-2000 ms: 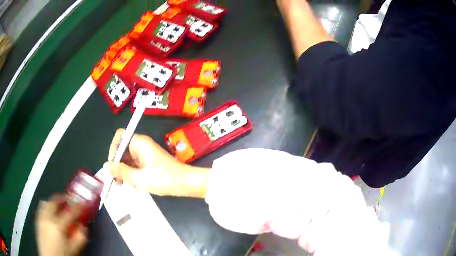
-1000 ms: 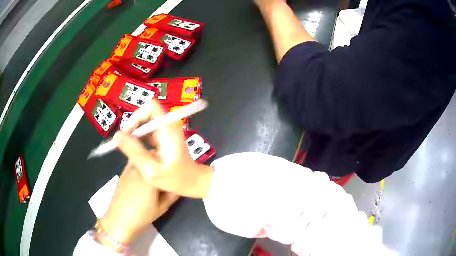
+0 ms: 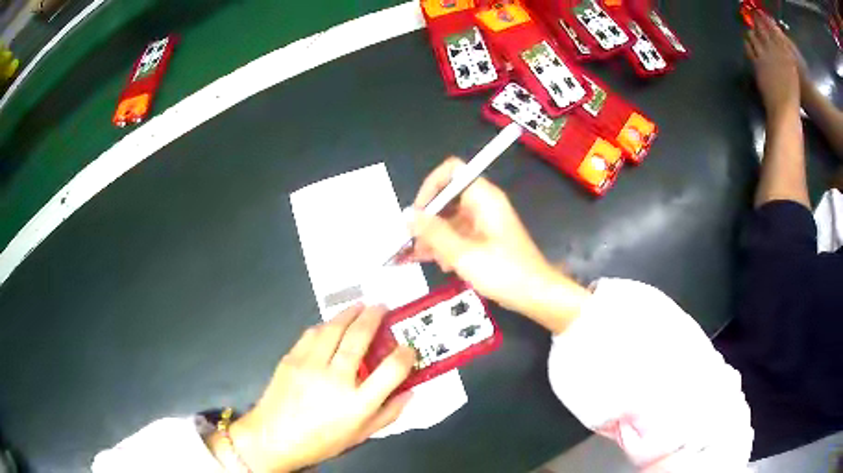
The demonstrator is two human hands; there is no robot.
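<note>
My right hand [image 3: 476,231] holds slim silver-white tweezers [image 3: 471,171] like a pen, their tip above the white backing paper [image 3: 342,222]. A grey adhesive pad [image 3: 343,296] lies on the paper. My left hand [image 3: 323,388] holds a red housing [image 3: 490,344] over the lower part of the paper, thumb and fingers on its left end. The housing's white circuit board [image 3: 444,328] with black marks faces up. Its left end is hidden under my left hand.
Red-orange stacked units [image 3: 555,78] lie at the upper right. One unit [image 3: 145,78] sits on the green conveyor belt [image 3: 222,46], behind its white edge rail [image 3: 185,139]. Another person's arm [image 3: 784,139] reaches in at the right.
The view has shifted, so the units appear farther right. My hands have moved apart. The housing now shows in my left hand over the paper, and the tweezers point down at the paper.
</note>
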